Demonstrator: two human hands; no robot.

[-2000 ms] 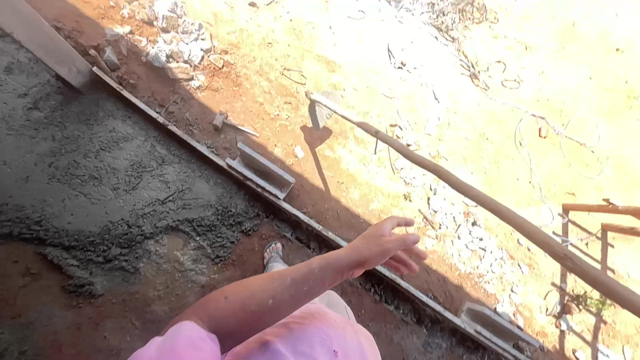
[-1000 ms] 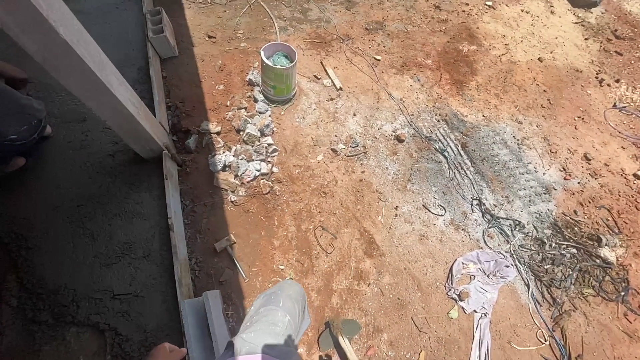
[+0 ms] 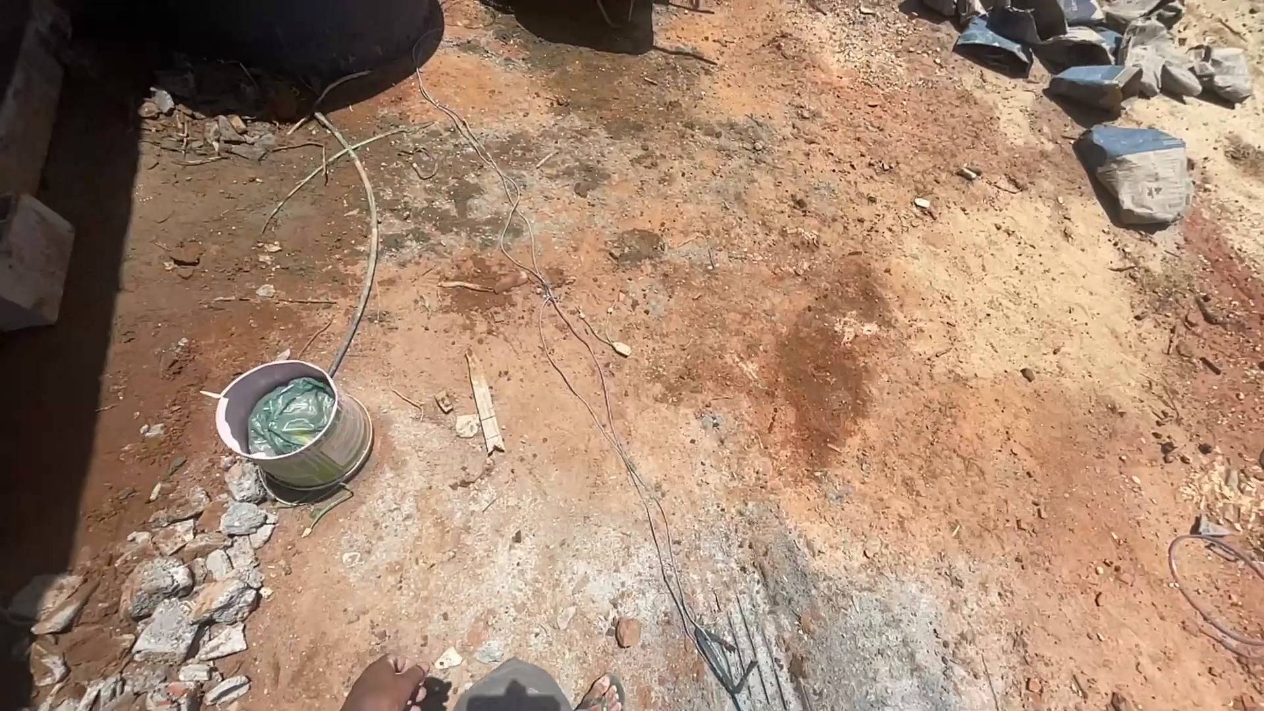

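My left hand (image 3: 385,684) is at the bottom edge, left of my knee in grey cloth (image 3: 512,683), its fingers curled and nothing seen in them; its lower part is cut off. My right hand is out of view. Beside the knee, my foot in a sandal (image 3: 604,693) stands on the soil. Up and left of the hand, apart from it, a plastic bucket (image 3: 336,449) holds a green plastic bag (image 3: 291,415). A short piece of wood (image 3: 484,403) lies right of the bucket.
Broken concrete chunks (image 3: 168,627) lie at lower left, below the bucket. A hose (image 3: 370,237) curves behind it. Thin cables (image 3: 602,395) run down the middle to metal rods (image 3: 755,652). Cement bags (image 3: 1141,178) lie at upper right, and a block (image 3: 30,262) at far left.
The view has swung away from the wet concrete and its edge boards, which have left the frame. The bucket, near the top one second ago, now shows at left.
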